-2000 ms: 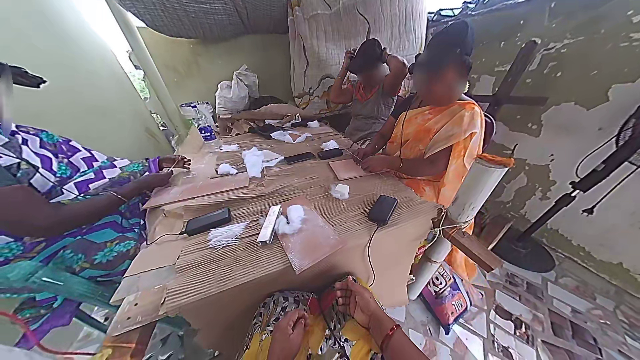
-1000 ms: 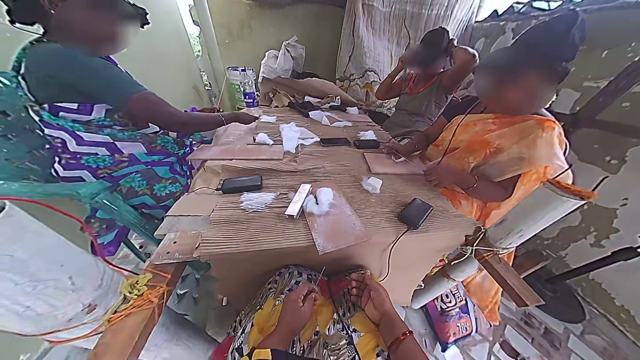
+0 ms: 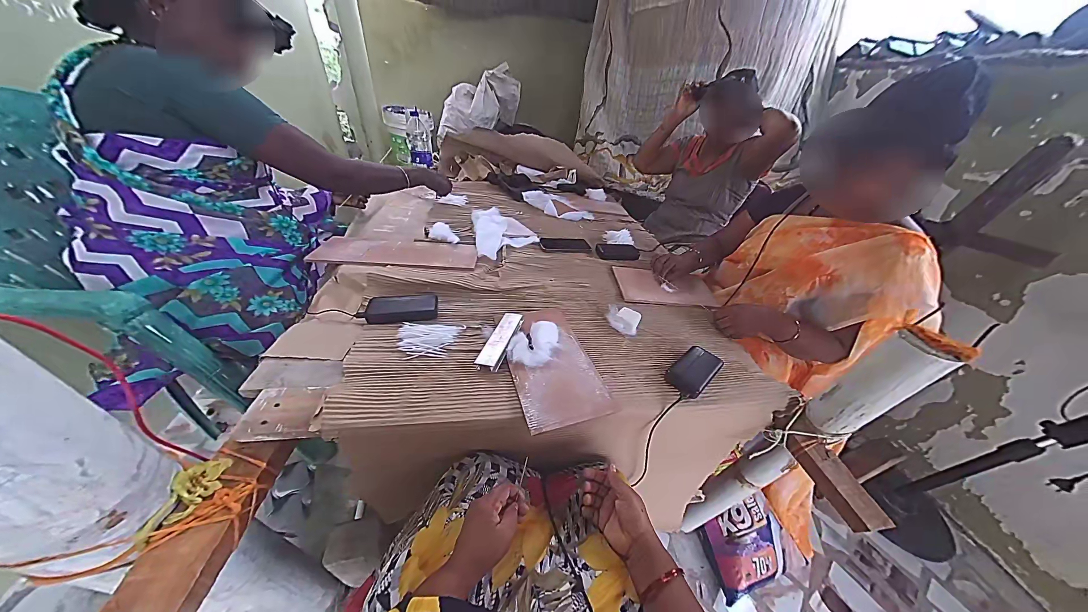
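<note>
My left hand (image 3: 493, 518) is over my patterned lap with its fingertips closed on a thin stick. To its right, my right hand (image 3: 614, 510) is palm up with fingers apart and curled; nothing shows in it. Ahead on the corrugated cardboard sheet (image 3: 408, 404) lie a flat tan board (image 3: 565, 395), a tuft of white cotton (image 3: 535, 343) on its upper end and a white narrow box (image 3: 499, 341) against its left edge. Left of them is a pile of thin white sticks (image 3: 429, 338). A black power bank (image 3: 694, 371) with a cable lies at the right.
Three people sit around the table. Another black power bank (image 3: 401, 308), other boards (image 3: 395, 252), a small cotton pack (image 3: 624, 320) and white cotton sheets (image 3: 490, 232) lie farther off. A printed bag (image 3: 744, 544) stands below the right edge; orange cord (image 3: 234, 493) wraps a wooden beam at left.
The view has swung and come closer to the table. The person at the left now reaches farther over the table. My hands stay over my lap.
</note>
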